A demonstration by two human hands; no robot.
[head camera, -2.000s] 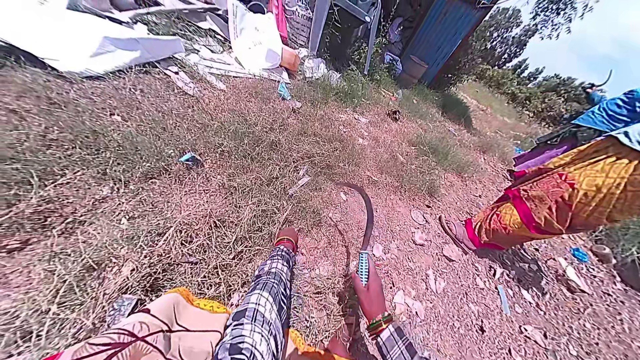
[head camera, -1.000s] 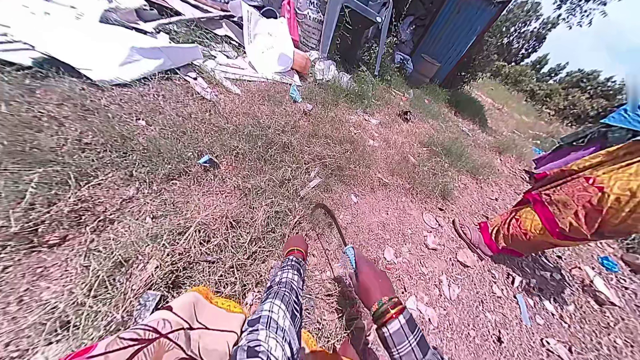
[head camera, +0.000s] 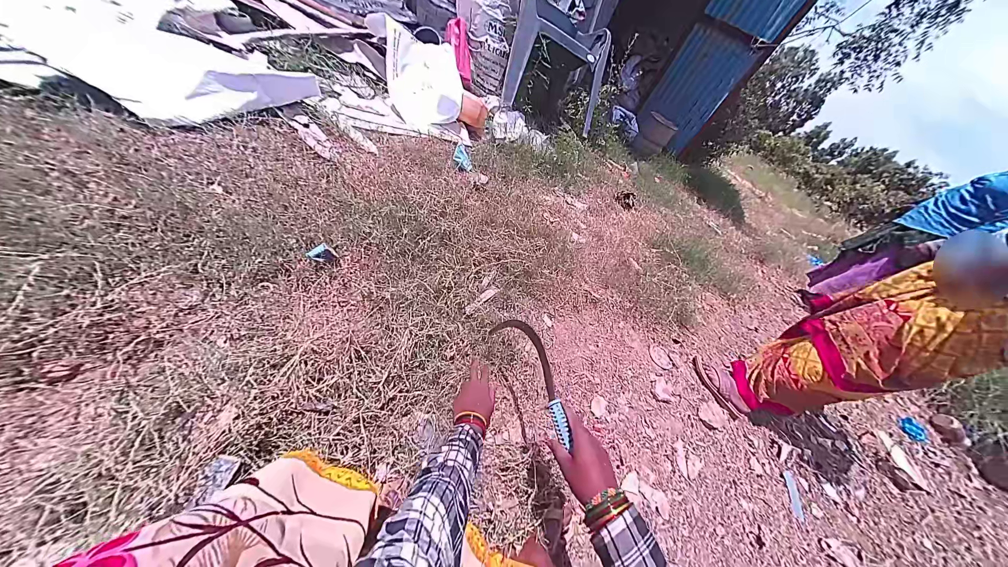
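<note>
A sickle with a thin curved dark blade and a light blue ribbed handle is in my right hand, its blade arching up and to the left just above the ground. My left hand reaches forward at the edge of the dry grass, left of the blade and apart from it. Its fingers point away from me and look extended; nothing shows in it, though the fingertips merge with the grass. Both forearms wear checked sleeves, with bangles at the wrists.
At the right stands a person in a yellow and red garment, one sandalled foot on stony soil. Ahead are white sheets, a white bag, a grey plastic chair and a blue corrugated metal sheet. Stones and litter lie at the right.
The sickle, upright beside the left hand two seconds ago, now has its blade curving leftward over the grass edge. My left hand's fingers now show stretched forward.
</note>
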